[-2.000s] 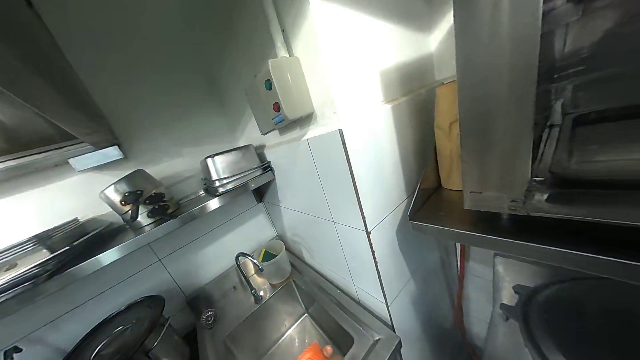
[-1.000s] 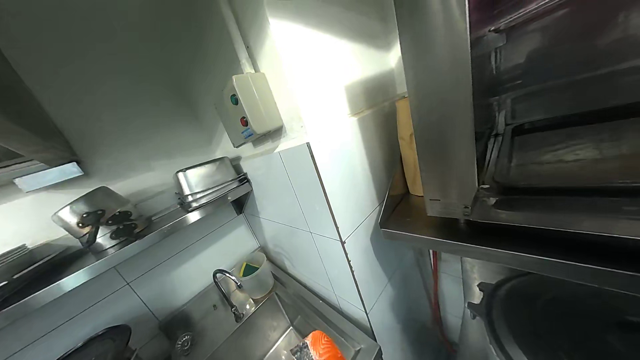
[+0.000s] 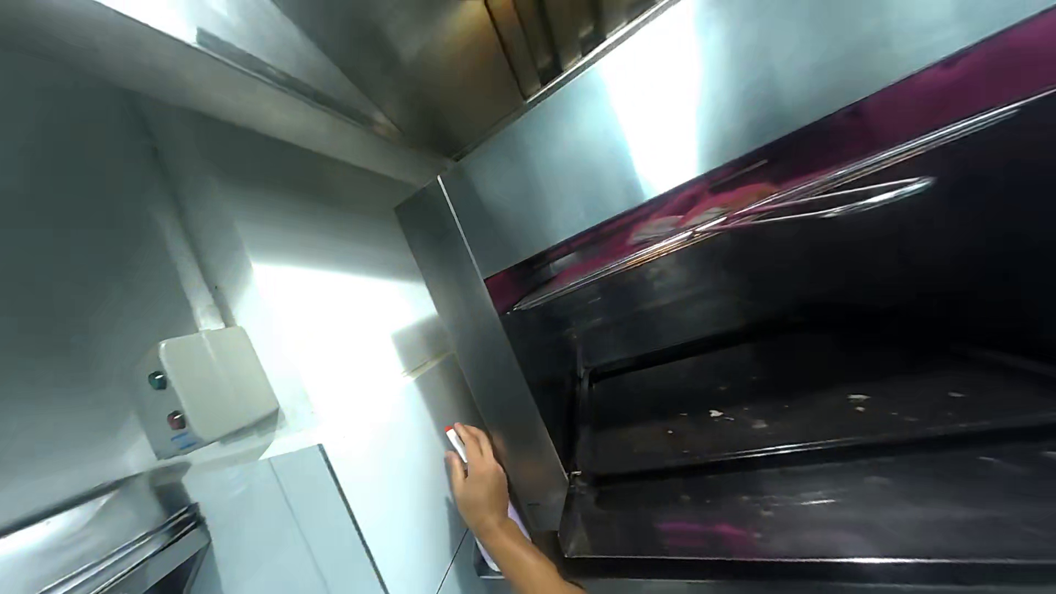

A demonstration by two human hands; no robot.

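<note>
My right hand (image 3: 480, 487) reaches up from the bottom of the head view, between the white wall and the left side of a stainless steel oven (image 3: 511, 396). Its fingers are closed around a small white object (image 3: 455, 443) with a red end; most of it is hidden by the hand, and its kind cannot be told. A pale, purplish thing (image 3: 518, 521) shows partly behind my wrist. My left hand is out of view.
The oven's open dark chamber holds a black tray (image 3: 784, 412) with pale crumbs, beneath a metal handle (image 3: 874, 198). A control box (image 3: 216, 384) is mounted on the left wall. Metal pans (image 3: 58, 528) rest on a shelf at lower left. An extractor hood (image 3: 429, 58) hangs above.
The view has swung up and right to the oven, leaving out the sink and the orange object there. My right hand has come into view beside the oven, holding the white object.
</note>
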